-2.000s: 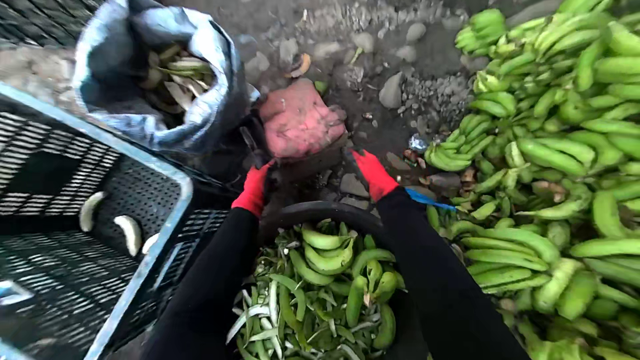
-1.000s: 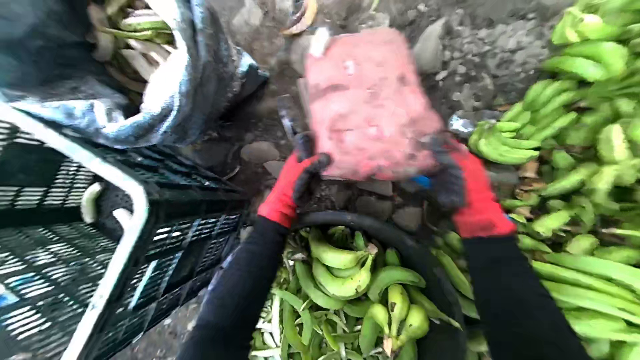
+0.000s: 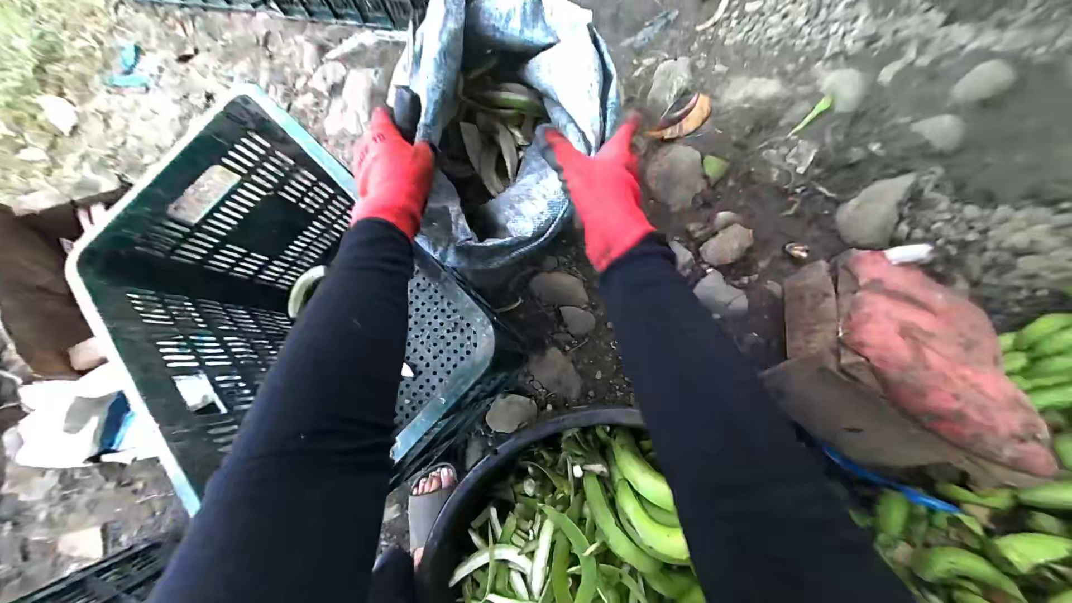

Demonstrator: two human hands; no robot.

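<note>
Both hands wear red gloves with dark fingertips. My left hand (image 3: 392,172) grips the left rim of a blue-white woven sack (image 3: 523,222), and my right hand (image 3: 605,180) holds its right rim. The sack's mouth is open, showing pale and green peels (image 3: 494,142) inside. Nearer to me, below my forearms, a black tub (image 3: 494,461) holds green bananas or plantains (image 3: 645,511) and many peel strips (image 3: 540,553). A pink, dirt-stained cushion-like pad (image 3: 938,352) lies to the right on a brown wooden or cardboard piece (image 3: 871,419).
A dark green plastic crate (image 3: 444,335) with a pale rim stands tilted at left, a curved pale piece (image 3: 303,291) in it. Stones (image 3: 875,209) lie about the dirt ground. More green bunches (image 3: 971,553) are at lower right. A sandaled foot (image 3: 431,502) shows beside the tub.
My right hand has let go of the pink pad, which now lies at right. Both hands have moved to the sack and taken hold of its rim. The view has swung left.
</note>
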